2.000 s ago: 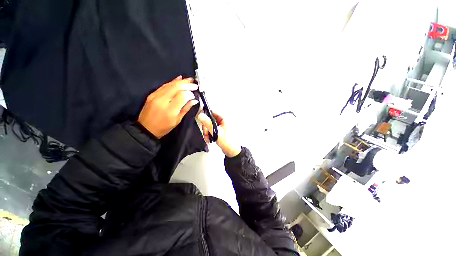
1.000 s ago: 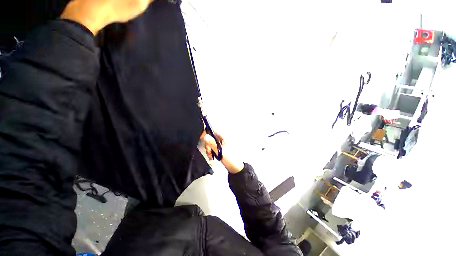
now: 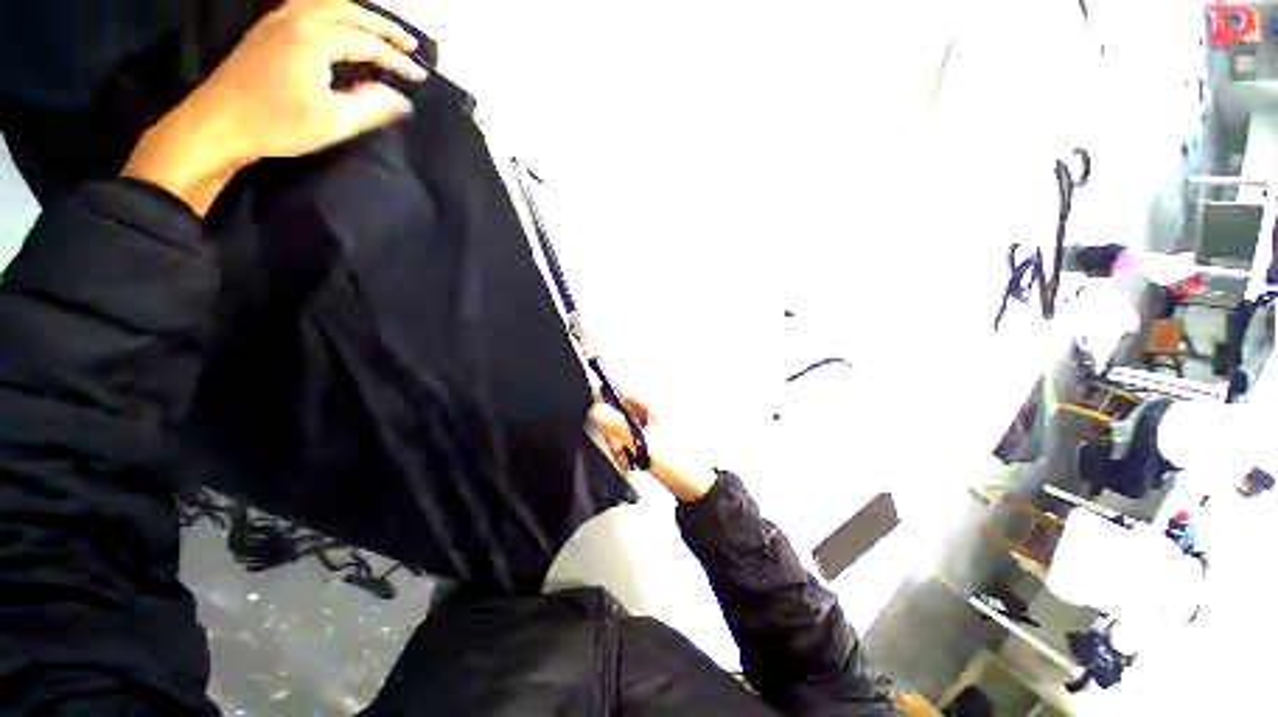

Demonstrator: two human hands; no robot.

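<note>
A large dark garment piece (image 3: 407, 308) lies over the white-topped table (image 3: 729, 252) and hangs towards my lap. My left hand (image 3: 301, 84) is at the upper left, with its fingers on the folded far edge of the cloth. My right hand (image 3: 621, 429) is at the near right edge of the cloth, around the black handles of the tailor's shears (image 3: 551, 259). The long blades point away from me along the cloth's right edge. Whether the blades are open or closed is hard to tell.
Black offcuts (image 3: 1051, 245) lie on the table at the right, with a thin strip (image 3: 819, 367) nearer. A dark flat rectangle (image 3: 855, 535) lies by the near table edge. More offcuts (image 3: 280, 539) are on the grey floor at the lower left. Chairs and shelving stand beyond at the right.
My left hand has moved from beside the shears up to the far left edge of the cloth. My right hand has shifted slightly right and nearer with the shears.
</note>
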